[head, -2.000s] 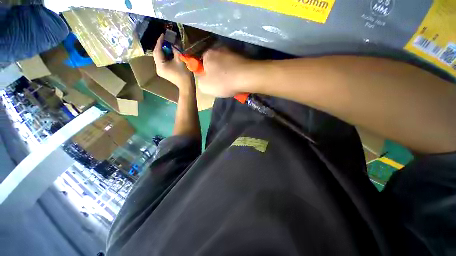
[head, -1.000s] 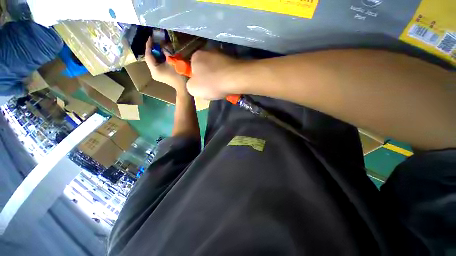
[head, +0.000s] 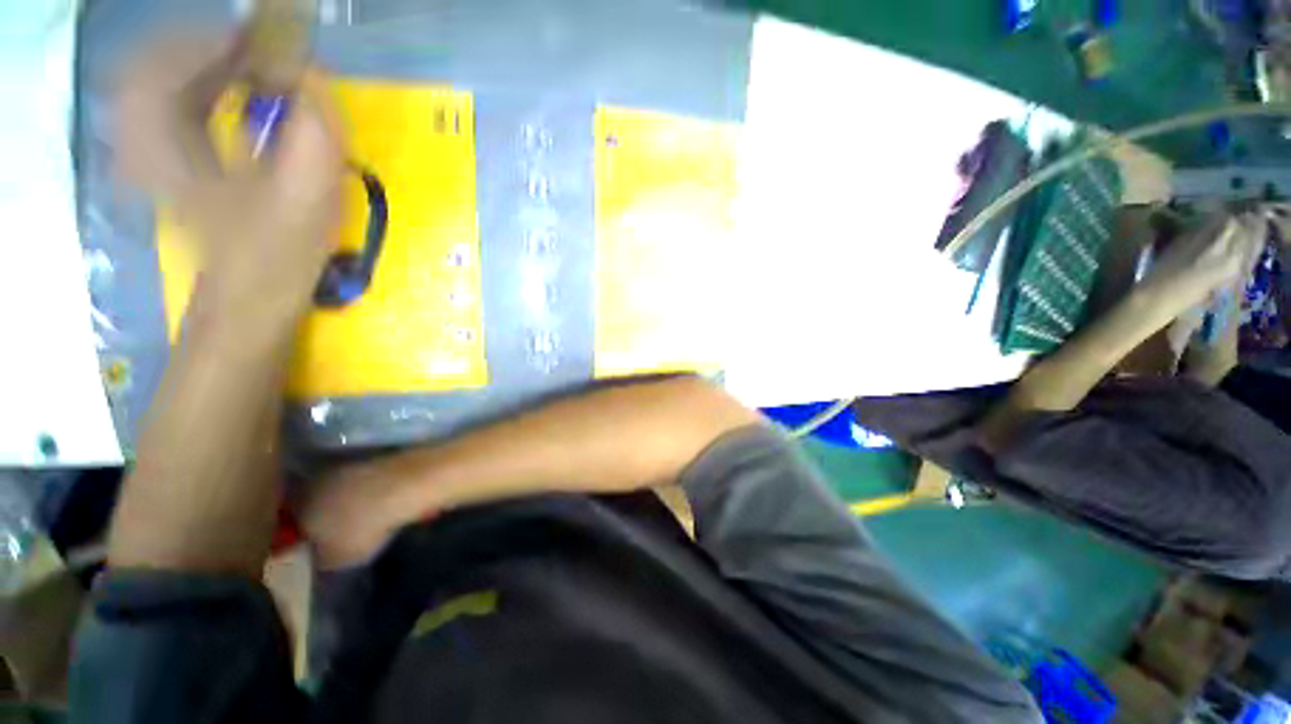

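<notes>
My left hand (head: 234,170) is blurred, raised over the left yellow panel of the printed sheet (head: 538,354). Its fingers are around a small blue-purple thing, seemingly the battery assembly (head: 265,120); a brown block (head: 279,40) shows at the fingertips by the top edge. My right hand (head: 347,512) is low at the table's near edge, below the sheet, partly hidden by my left forearm. A bit of the orange-red tool handle (head: 288,529) shows beside it; the shaft is not visible.
Bare white worktop (head: 850,212) lies right of the sheet. Beyond it are stacked green PCB panels (head: 1069,255), a dark block (head: 991,184) and a pale hose (head: 1048,173). Another person's arm (head: 1133,325) reaches in at the right. Blue crates (head: 1069,690) stand on the floor.
The view has swung right, over the worktop. My left hand has risen from below the table edge to above the sheet, away from the tool; my right hand remains low.
</notes>
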